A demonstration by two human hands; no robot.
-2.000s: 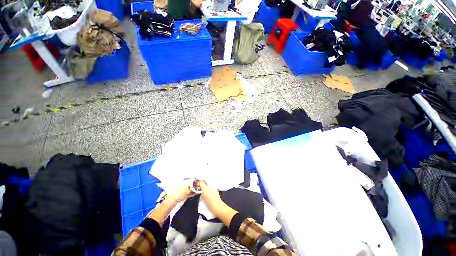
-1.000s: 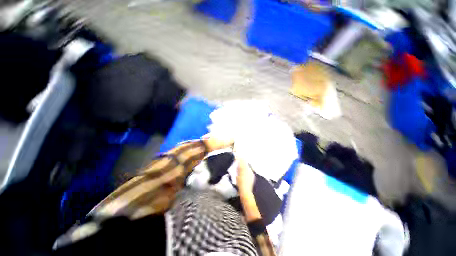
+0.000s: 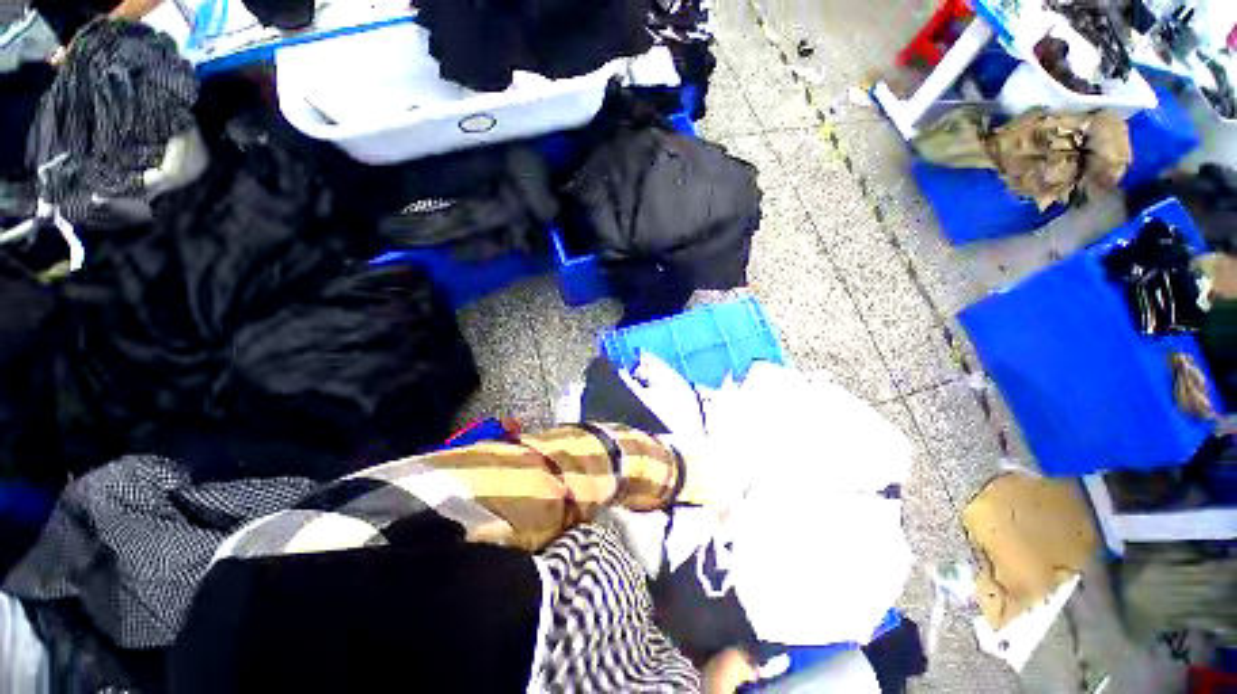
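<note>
A bright white cloth bundle lies over a blue crate in front of me, with a white tie or strip at its near side. Black and white cloth pieces lie beside it, nearer my lap. My left hand reaches from a plaid sleeve to the bundle's near edge; its fingers wash out against the white, so its grip is unclear. My right hand is small and cut off by the bottom edge, beside a small white bit. Checked cloth covers my lap.
Large black cloth heaps fill the left. A white tub holding black cloth and a black bundle are ahead. Speckled floor runs between stations. Torn cardboard and a big blue crate are right.
The view has swung left, bringing the black heaps and white tub in and taking the white table mostly out. Both hands were at the bundle; now the right is near the bottom edge.
</note>
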